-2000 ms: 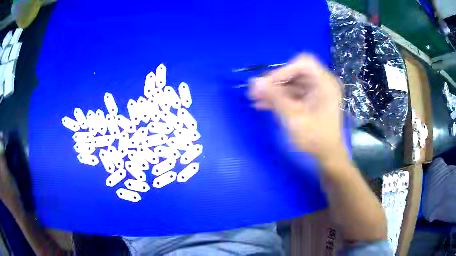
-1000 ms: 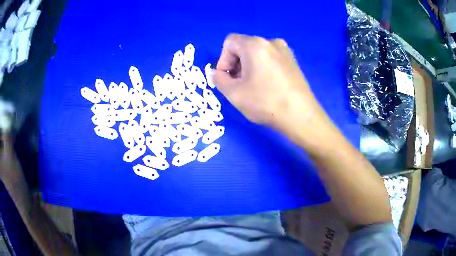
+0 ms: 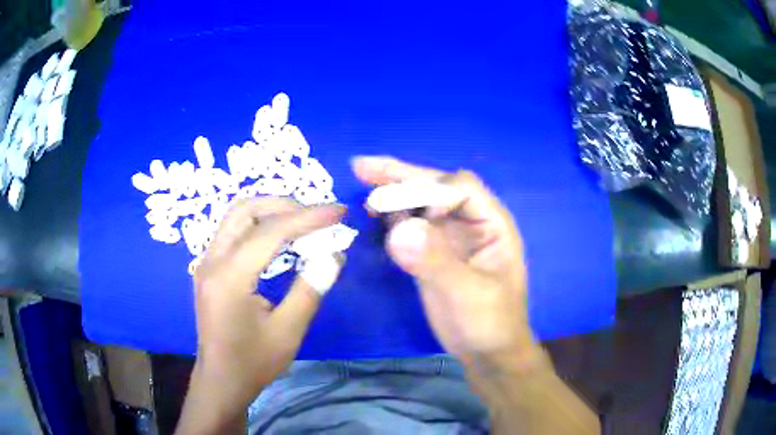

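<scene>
My left hand (image 3: 255, 272) grips a white blocky piece (image 3: 333, 239), seemingly a plastic housing, between thumb and fingers; a white covering is on the thumb. My right hand (image 3: 464, 255) is just right of it, palm partly up, fingers curled. A long white shape (image 3: 413, 196) lies along one of its fingers, either a finger covering or a plate. Something dark and blurred shows between its fingertips, too unclear to name. A loose pile of white oval pin plates (image 3: 264, 166) lies on the blue sheet (image 3: 476, 76), partly hidden by my left hand.
White housings (image 3: 38, 119) lie on the dark bench at left, below a yellowish bottle (image 3: 81, 24). A clear bag of pins (image 3: 634, 119) is right of the sheet. Beyond it is a shallow cardboard tray (image 3: 733, 127). A carton of white pieces (image 3: 706, 357) is at lower right.
My right hand has gone from the right side to the plate pile, then back to the sheet's middle. My left hand has come over the sheet with a white piece. The view has shifted.
</scene>
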